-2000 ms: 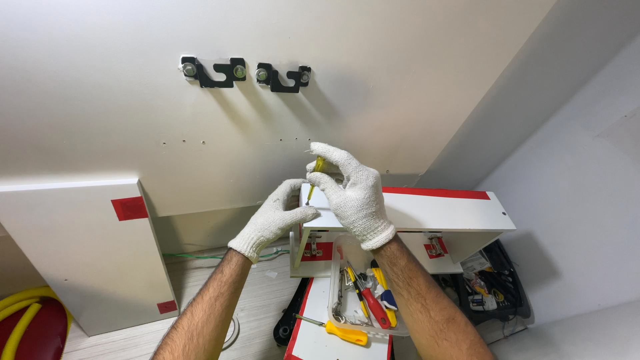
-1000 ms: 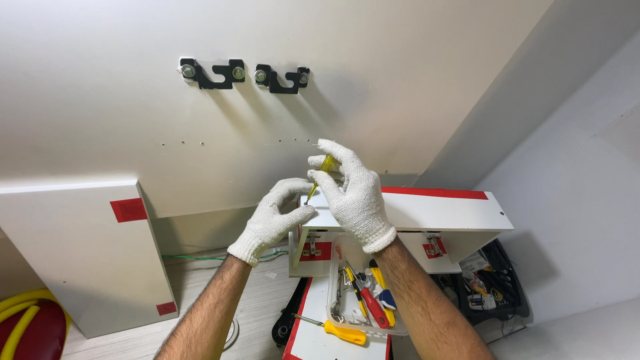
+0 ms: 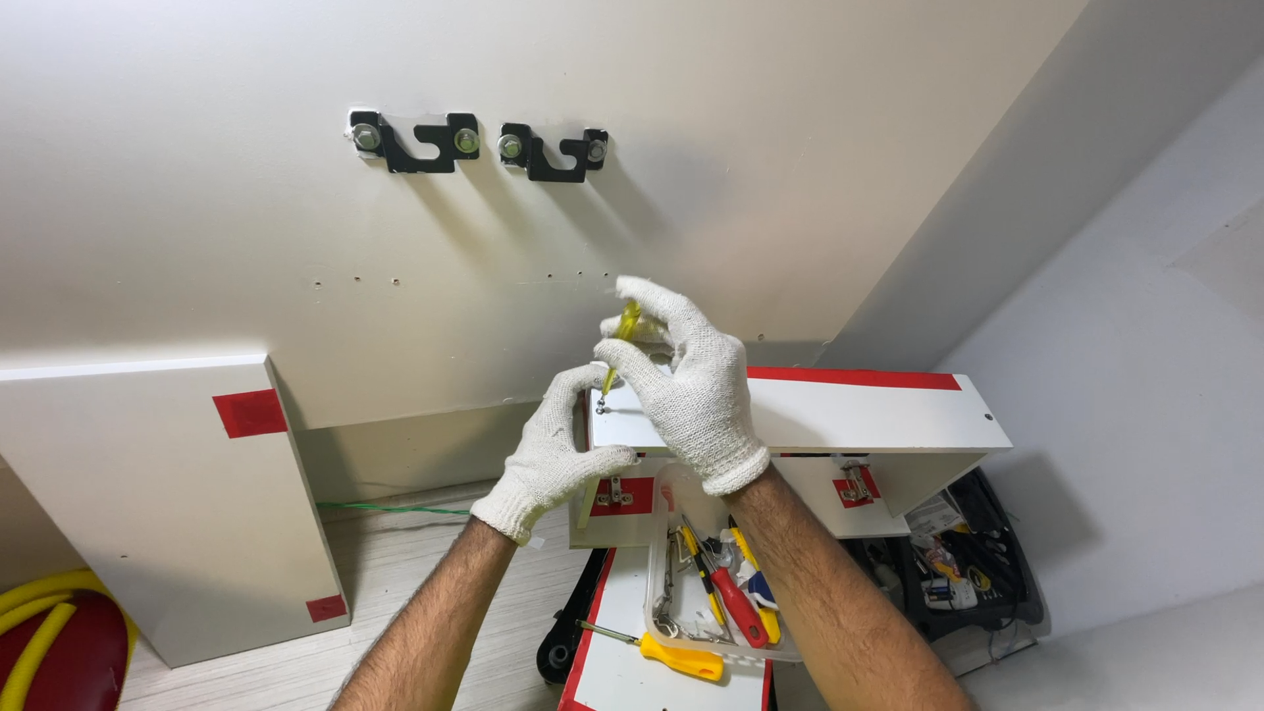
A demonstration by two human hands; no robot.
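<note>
My right hand point(image 3: 691, 380), in a white knit glove, grips a small screwdriver with a translucent yellow handle point(image 3: 629, 321). Its tip points down at a screw point(image 3: 601, 406) near the left end of a white cabinet's top panel point(image 3: 839, 410), which has red tape along its back edge. My left hand point(image 3: 558, 444), gloved too, rests around that left corner, thumb apart from the fingers, holding the cabinet's edge. Below, hinges point(image 3: 615, 496) on red tape patches show on the cabinet's door. How deep the screw sits is too small to tell.
A clear plastic box point(image 3: 654, 592) of tools stands below, beside a yellow-handled screwdriver point(image 3: 681, 657). Two black brackets point(image 3: 420, 148) are bolted to the wall above. A white panel point(image 3: 168, 494) leans at left, near a yellow hose point(image 3: 39, 617). A black tool case point(image 3: 1017, 583) lies at right.
</note>
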